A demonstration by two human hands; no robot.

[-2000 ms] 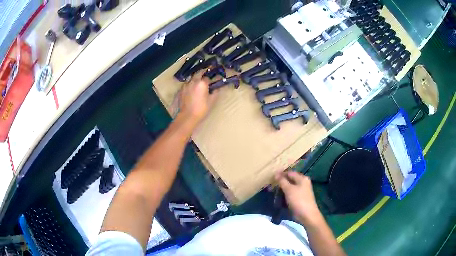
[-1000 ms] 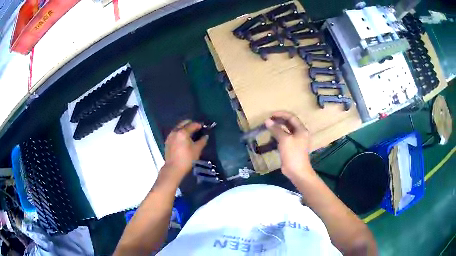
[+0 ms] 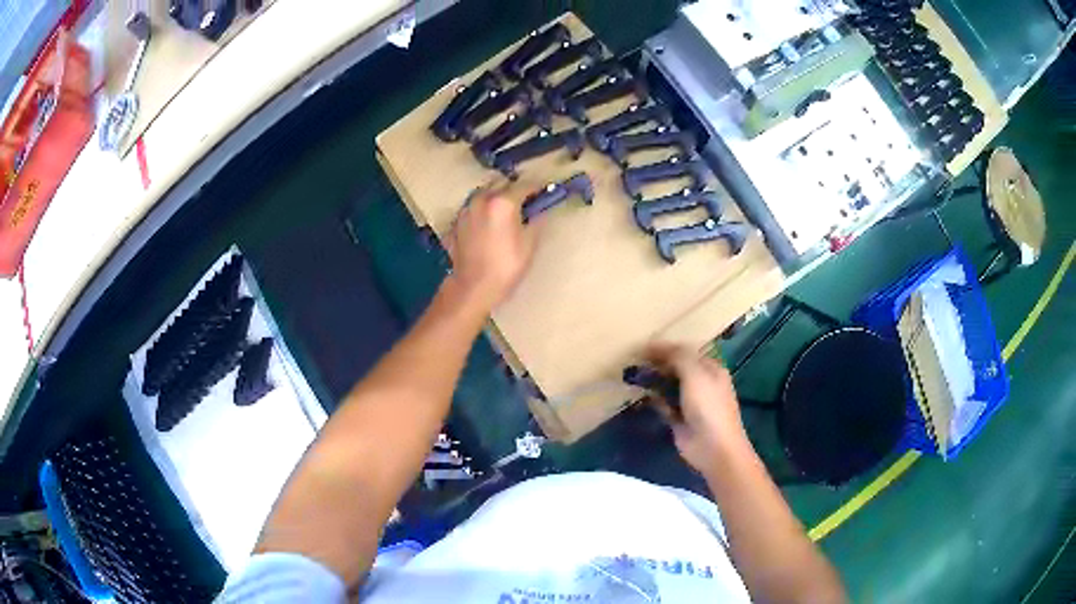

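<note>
My left hand (image 3: 493, 245) is over the cardboard sheet (image 3: 572, 301), with its fingers at the left end of a black hooked bracket (image 3: 559, 197). The fingertips are partly hidden, but they appear to hold that end. Rows of similar black brackets (image 3: 670, 177) lie beyond it on the cardboard. My right hand (image 3: 699, 407) is at the cardboard's near edge, slightly blurred. It holds a small dark part (image 3: 649, 380), mostly hidden by the fingers.
A grey-white metal fixture (image 3: 814, 153) stands right of the cardboard, with black parts (image 3: 932, 94) beyond. Black covers (image 3: 203, 342) lie on white sheets (image 3: 242, 466) at left, beside a blue basket (image 3: 73, 531). A black stool (image 3: 840, 407) and blue crate (image 3: 962, 354) are at right.
Since one second ago, my left hand has moved from the black mat onto the cardboard, at a bracket. My right hand has moved nearer the body. The view has shifted.
</note>
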